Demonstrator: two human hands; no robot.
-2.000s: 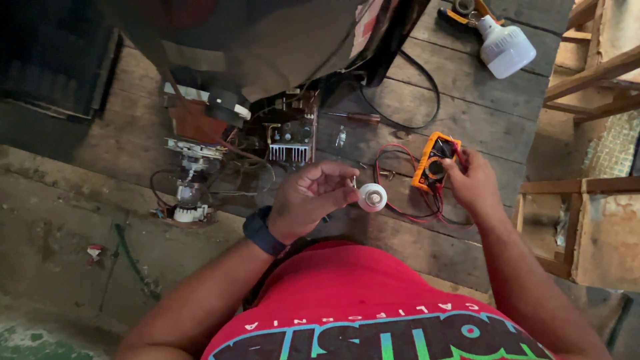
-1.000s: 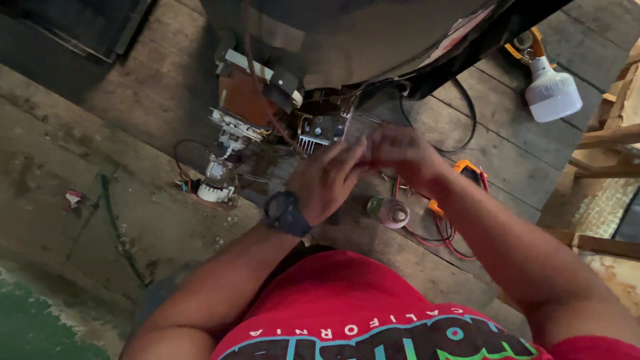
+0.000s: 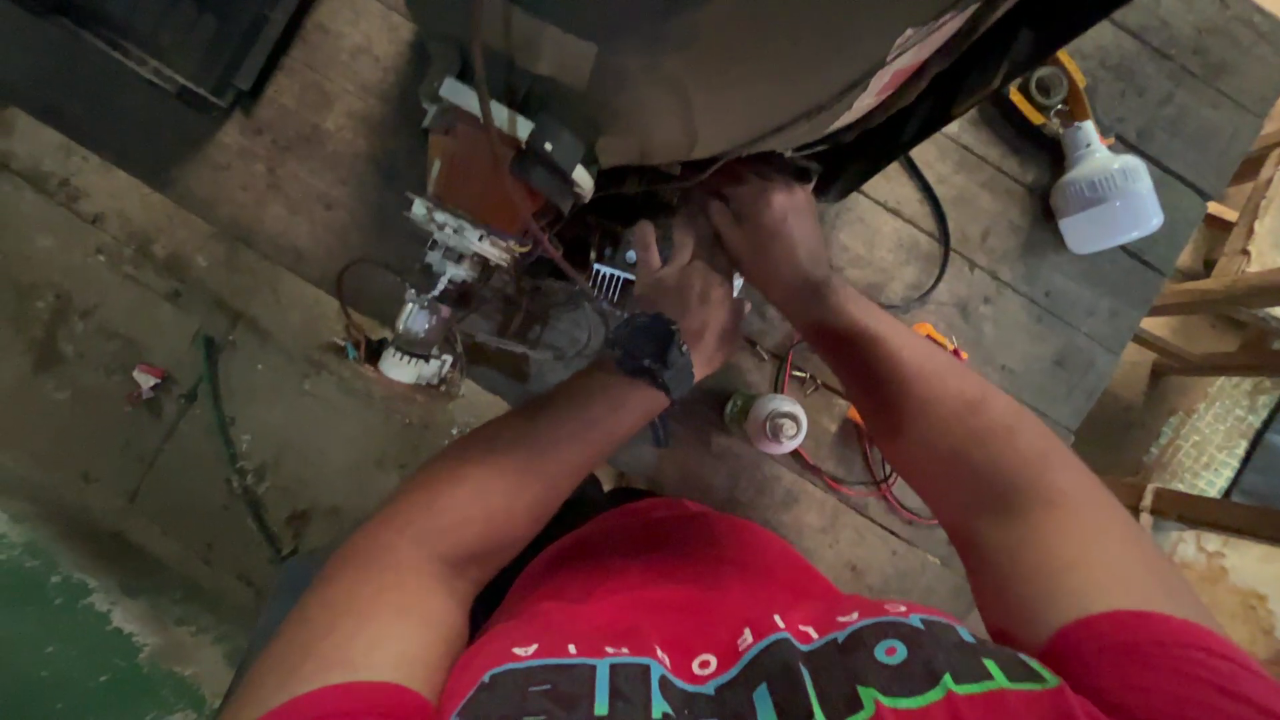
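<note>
My left hand (image 3: 690,290), wearing a dark watch at the wrist, lies over a circuit board beside a finned metal heat sink (image 3: 611,282). My right hand (image 3: 765,225) reaches to the lower edge of a large picture tube (image 3: 700,90); its fingertips are in shadow there. Whether either hand grips anything is hidden. Left of them, a neck board with white plastic parts (image 3: 460,235) sits by the glass tube neck (image 3: 420,322). A small bottle with a pale round top (image 3: 778,424) stands below my right wrist. Partly behind my right forearm lies an orange multimeter (image 3: 940,340).
A white LED bulb (image 3: 1108,200) hangs off an orange-and-black clamp (image 3: 1050,88) at the upper right. Red and black leads (image 3: 860,488) and small screws (image 3: 805,380) lie on the planks. A black cable (image 3: 940,240) curves beside the cabinet. Wooden frames (image 3: 1220,295) stand at the right edge.
My right hand has left the multimeter and reached up to the tube's edge. My left hand has let go of the round-topped bottle, which now stands on the planks, and moved to the circuit board.
</note>
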